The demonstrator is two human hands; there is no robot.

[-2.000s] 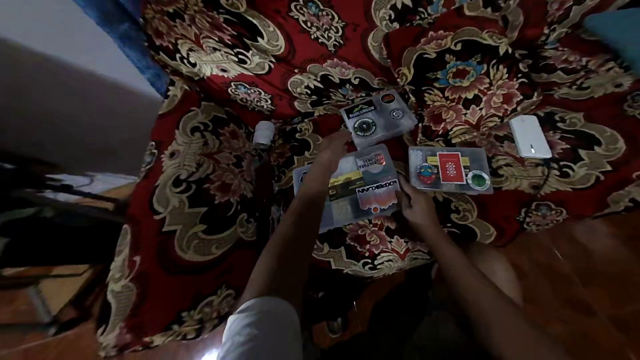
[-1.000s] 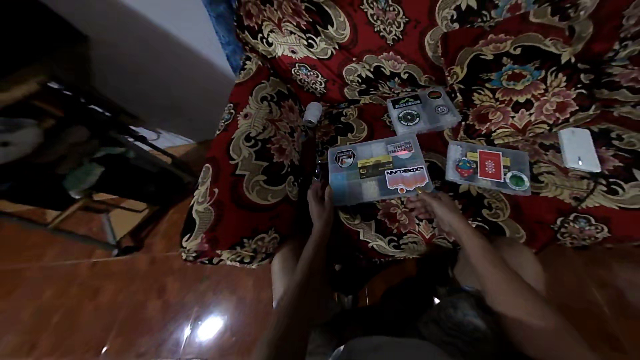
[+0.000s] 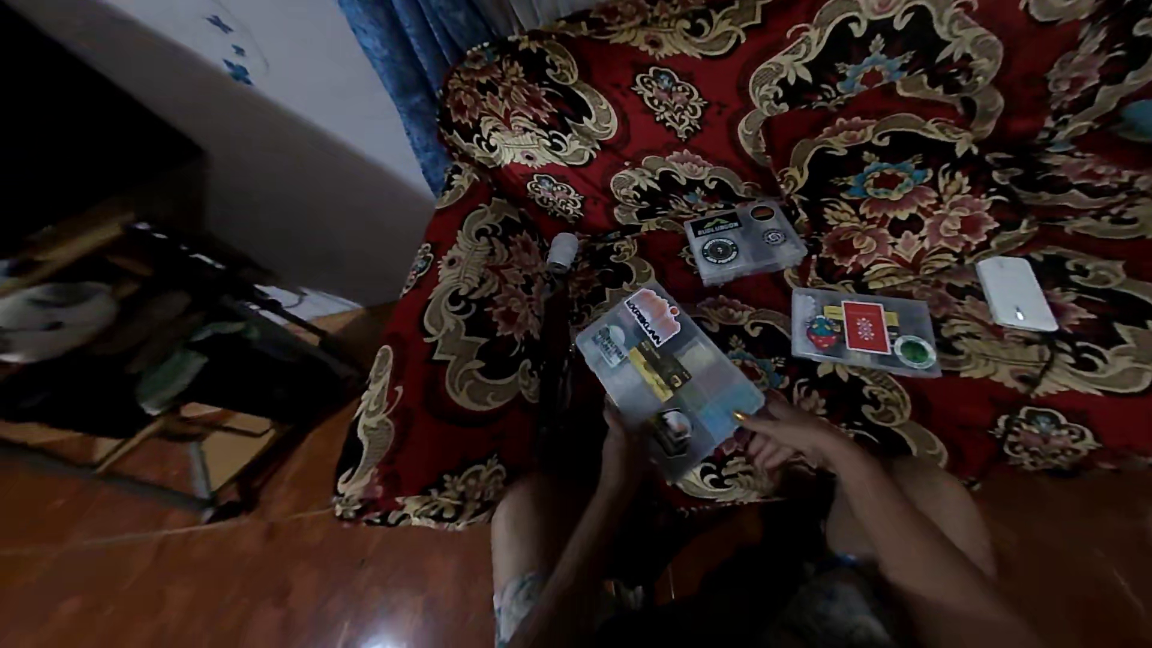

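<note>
A translucent plastic compartment box (image 3: 670,382) with several stickers on its lid is held tilted above the sofa's edge. My left hand (image 3: 623,450) grips its lower left side, the fingers mostly hidden under it. My right hand (image 3: 792,434) is at the box's right corner, fingers partly bent; whether they grip it cannot be told. A second stickered plastic box (image 3: 745,241) lies behind it on the sofa. To the right lies a third box (image 3: 866,331), with a red card-like piece (image 3: 867,327) and a round green-rimmed sticker (image 3: 914,352) on its lid.
The sofa (image 3: 684,171) has a red floral cover. On it are a white cylindrical thing (image 3: 562,253) at the left and a white rectangular device (image 3: 1017,293) at the right. A dark rack (image 3: 198,468) with items stands at the left on the tiled floor, near a blue curtain (image 3: 405,81).
The held box has been turned: its orange-and-white sticker, at the near right one second ago, is now at the far left. The other two boxes stay on the sofa.
</note>
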